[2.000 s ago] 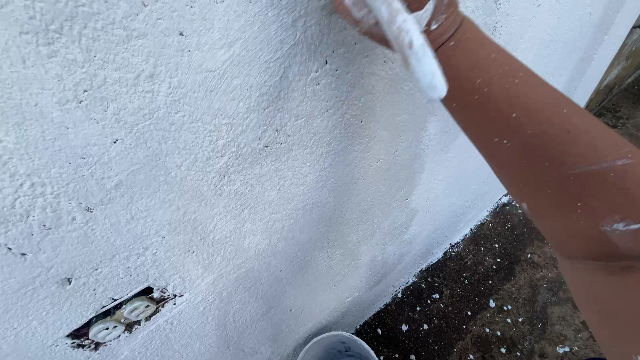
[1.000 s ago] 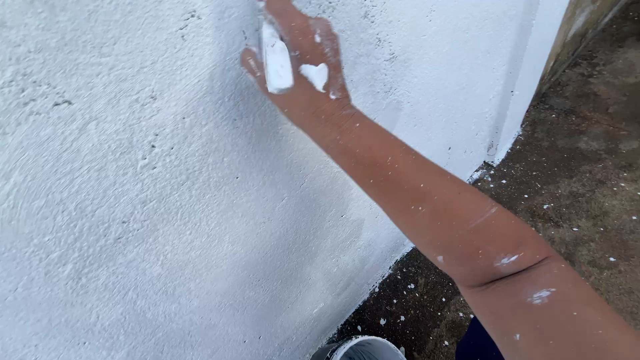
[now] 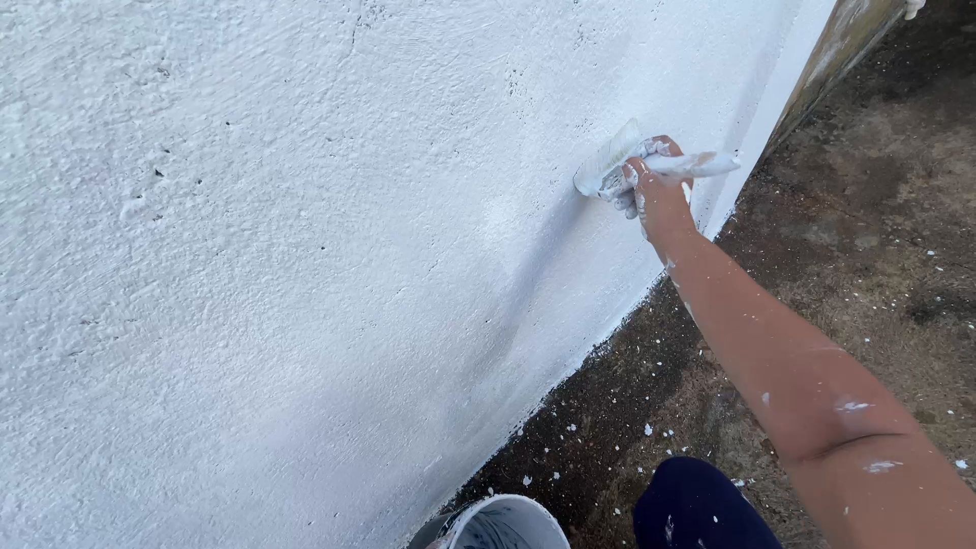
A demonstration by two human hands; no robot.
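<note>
My right hand (image 3: 657,179), spotted with white paint, is closed around a paint-covered wide paintbrush (image 3: 610,158). The brush's bristle end lies against the rough white wall (image 3: 343,252), and its handle points right, away from the wall. White splashes mark the right forearm. At the bottom edge stands a paint bucket (image 3: 507,499) with a white rim and streaks of paint inside. A small skin-coloured patch shows at the bucket's left rim, cut off by the frame; whether it is my left hand cannot be told.
Dark, rough ground (image 3: 862,252) spotted with white paint runs along the wall's base. A dark blue clothed knee (image 3: 698,507) is beside the bucket. A weathered low wall or ledge (image 3: 831,65) stands beyond the white wall's far edge.
My right hand has moved lower on the wall with the brush. The brush's bristle end has come into view. The view has shifted right, and the electrical outlet seen earlier is out of it.
</note>
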